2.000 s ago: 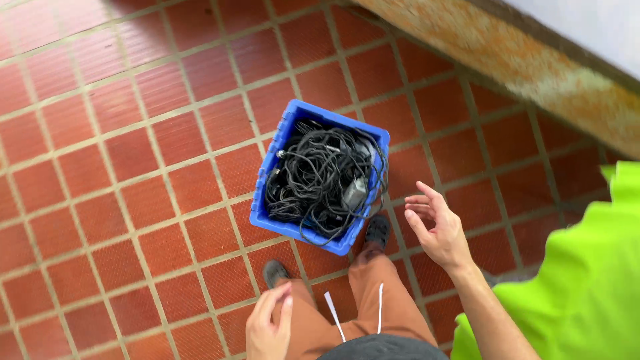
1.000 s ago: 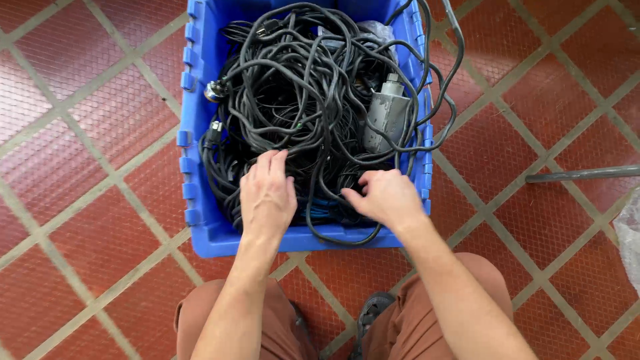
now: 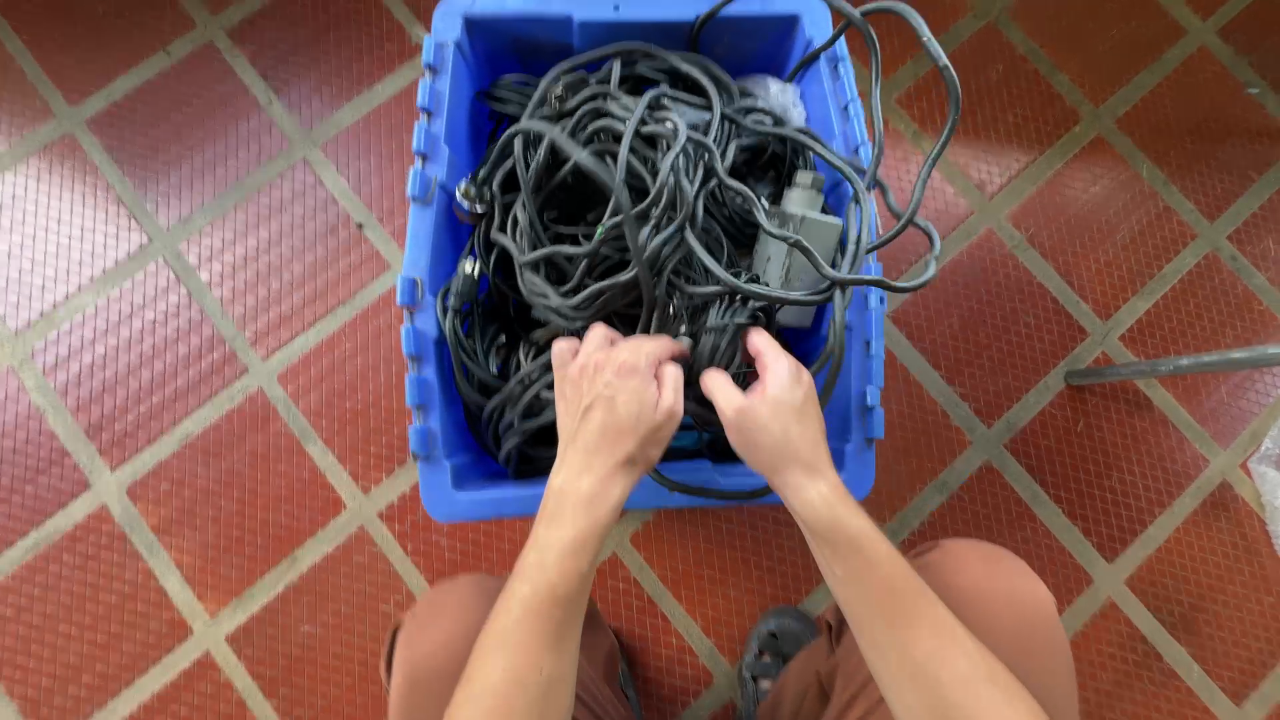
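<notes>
A blue plastic crate (image 3: pixel 640 500) stands on the floor, filled with a tangle of black cables (image 3: pixel 600 230). My left hand (image 3: pixel 618 395) is over the near part of the tangle, its fingers curled around some of the cable. Just to its right, my right hand (image 3: pixel 768 400) touches a bundled black cable (image 3: pixel 725 335) with thumb and fingers apart. A grey metal box with a cable fitting (image 3: pixel 797 250) lies at the crate's right side. Cable plugs (image 3: pixel 468 275) show along the left wall. Several cable loops hang over the right rim.
Red tiles (image 3: pixel 1000 420) with pale joints surround the crate. A grey metal bar (image 3: pixel 1180 365) reaches in from the right. Clear plastic wrap (image 3: pixel 775 98) lies in the crate's far right corner. My knees and one dark shoe (image 3: pixel 775 645) are just before the crate.
Two seconds ago both hands were apart and outside the crate; one second ago they were in the cables. Since then, the left hand's fingers have curled more. The view has moved much closer to the crate.
</notes>
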